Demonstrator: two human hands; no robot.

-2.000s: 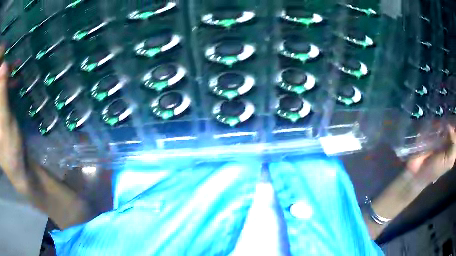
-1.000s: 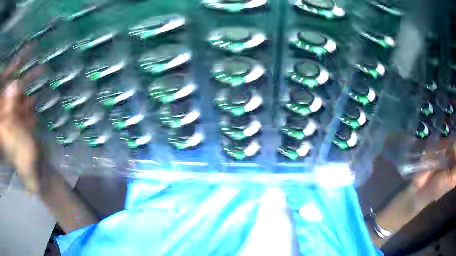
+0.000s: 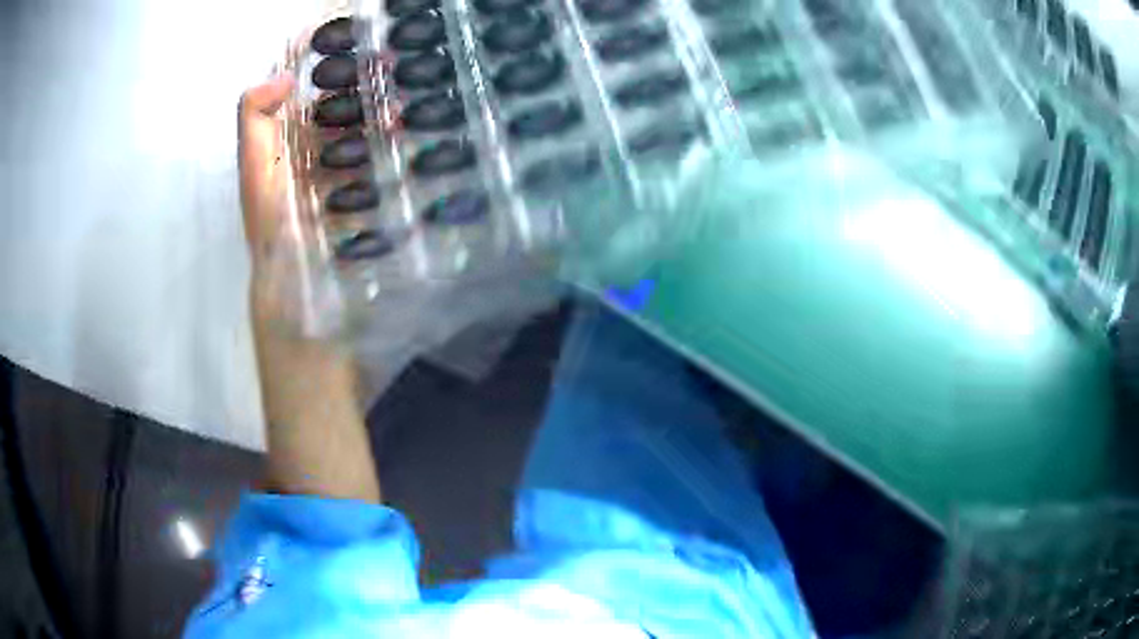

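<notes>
A clear blister tray with rows of round black components is held tilted at the upper left and middle, over the edge of the green mat. My left hand grips its left edge, with the thumb on the side wall. The components, such as one at the tray's left, sit in the pockets. The tray is blurred towards the right. My right hand is not in view; whether it holds the tray's far side cannot be seen.
The green mat shows a bright reflection. A grey-white surface lies at the left. Filled clear trays stand at the upper right. More clear tray material shows at the lower right. A dark floor shows at the lower left.
The view has turned. The tray has moved from close in front of me to the upper left, my left hand with it. The mat and the white surface now show; my right hand has left the picture.
</notes>
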